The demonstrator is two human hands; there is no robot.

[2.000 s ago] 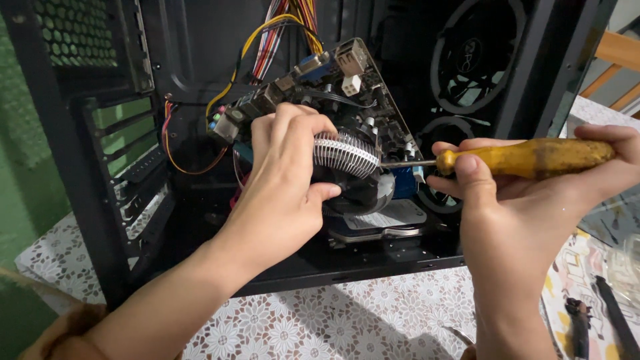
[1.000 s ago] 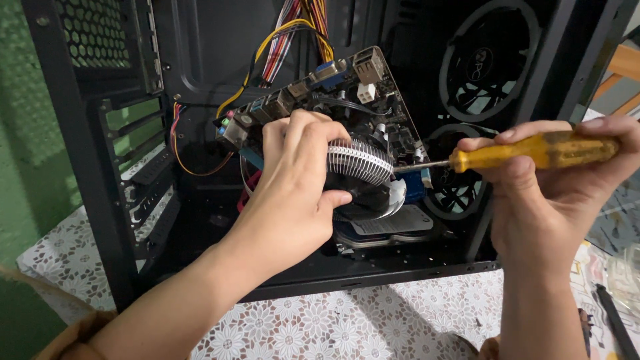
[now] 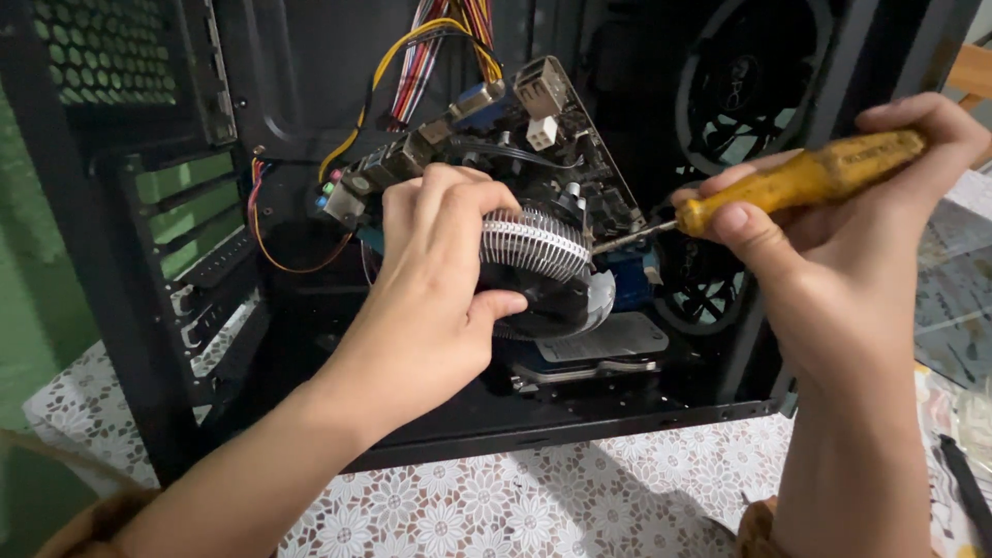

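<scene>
My left hand (image 3: 442,279) grips a round CPU cooler (image 3: 535,244) with silver fins and a black fan, its thumb on the fan side. The cooler is at a motherboard (image 3: 593,174), which stands tilted inside a black computer case (image 3: 589,430). In my right hand (image 3: 837,240) is a screwdriver (image 3: 806,177) with a worn yellow handle. Its shaft points left, and its end lies at the right edge of the cooler's fins; the tip itself is hidden. Ports line the board's upper left edge, and a white connector (image 3: 542,132) sits near its top corner.
Colored cables (image 3: 422,66) hang behind the board. Case fans (image 3: 744,85) are on the right. A metal hard drive (image 3: 604,341) lies on the case floor below the cooler. A white lace tablecloth (image 3: 465,504) lies under the case, with a black strip-like item (image 3: 965,480) at far right.
The screwdriver handle has tilted up at its right end, and my right hand has turned with it. My left hand keeps its hold on the cooler.
</scene>
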